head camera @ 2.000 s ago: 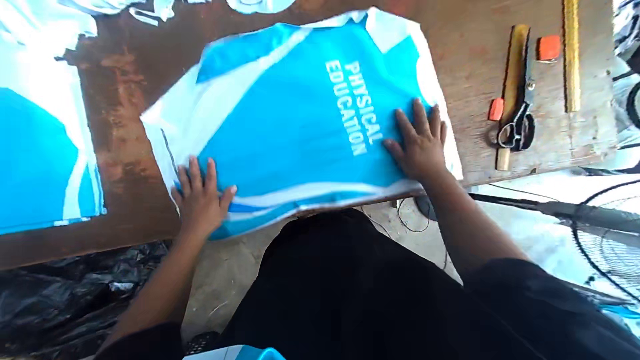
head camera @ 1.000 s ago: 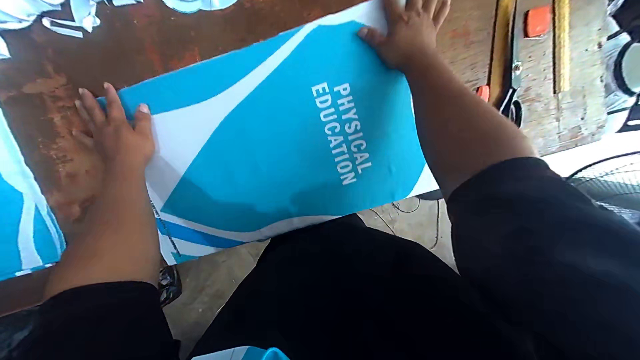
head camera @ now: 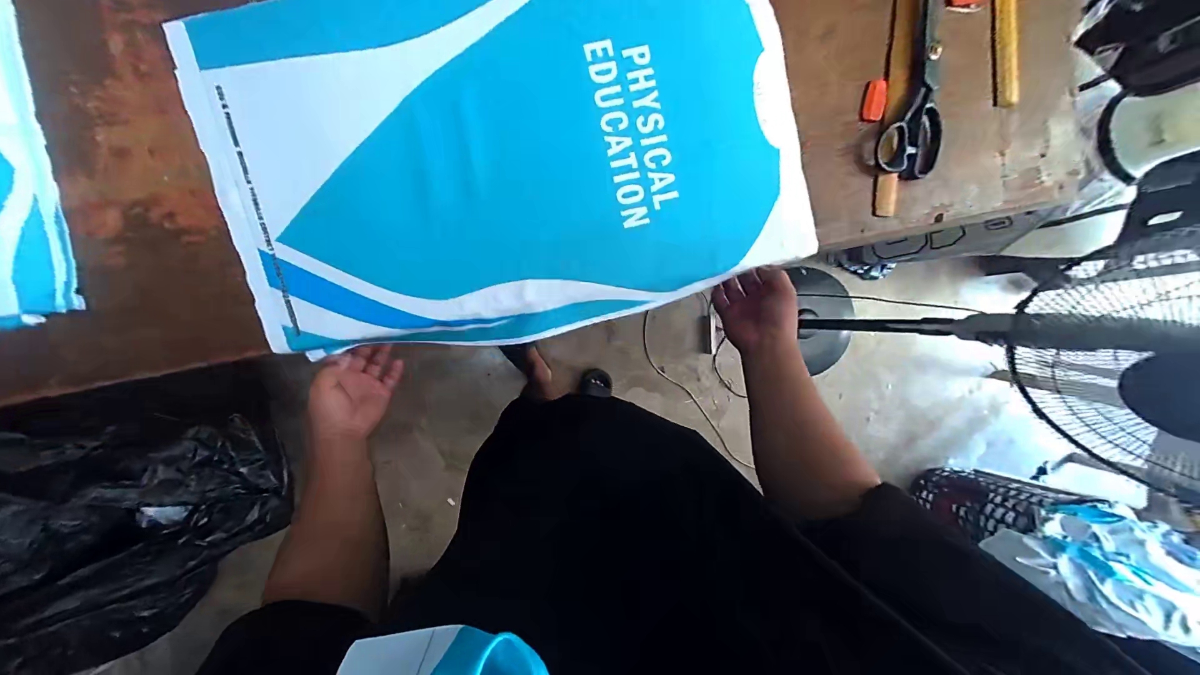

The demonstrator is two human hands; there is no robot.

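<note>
A blue and white printed fabric panel (head camera: 487,178) lies flat on the wooden table (head camera: 141,206), its lower edge reaching the table's near edge. My left hand (head camera: 356,389) is palm up at the panel's lower left corner, fingertips at or just under the edge. Palm up too, my right hand (head camera: 757,305) touches the lower right corner, with its fingertips partly hidden beneath the fabric. Whether either hand pinches the cloth cannot be told. Black-handled scissors (head camera: 914,122) lie on a wooden ruler (head camera: 886,192) to the right of the panel, beside an orange piece (head camera: 874,100).
More blue and white fabric (head camera: 37,216) lies at the left end of the table. Black plastic sheeting (head camera: 141,487) is below left. A standing fan (head camera: 1106,356) and a mesh basket with fabric (head camera: 994,506) are at the right. A yellow ruler (head camera: 1005,56) lies at the upper right.
Both hands were on top of the panel two seconds ago, then spread at its upper and left edges; now they are at its near edge, palms up. The fabric looks flatter than at first.
</note>
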